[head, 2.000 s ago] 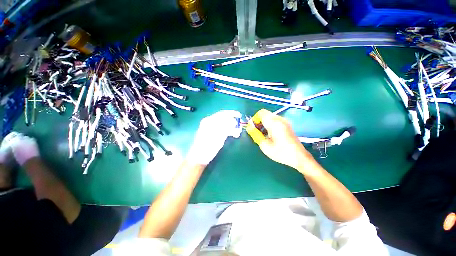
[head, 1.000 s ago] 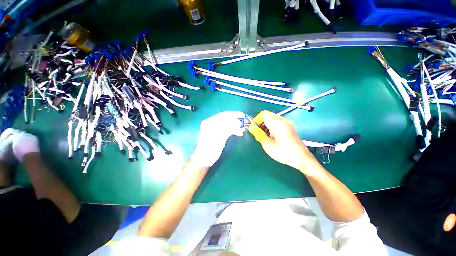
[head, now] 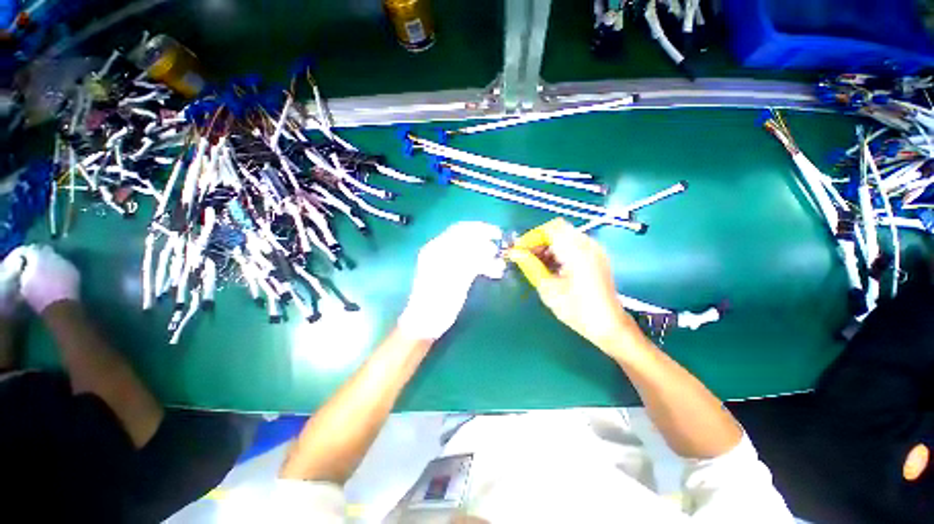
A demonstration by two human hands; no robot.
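Observation:
My left hand, in a white glove, holds a small blue connector housing between its fingertips at the centre of the green bench. My right hand, with yellow coverings on its fingers, pinches thin wires close against the connector. The fingertips hide most of the wires. A white wire harness runs out from under my right hand to the right, with a dark clip-like part on it. Another white cable slants up to the right behind my right hand.
Several thin white cables with blue connectors lie behind my hands. A large harness pile is at the left, and more harnesses lie at the right. A metal rail with a post edges the bench. Another person's gloved hands are at the left.
The view has shifted slightly. My right fingers have closed in on the connector, and the harness by my right forearm has moved a little.

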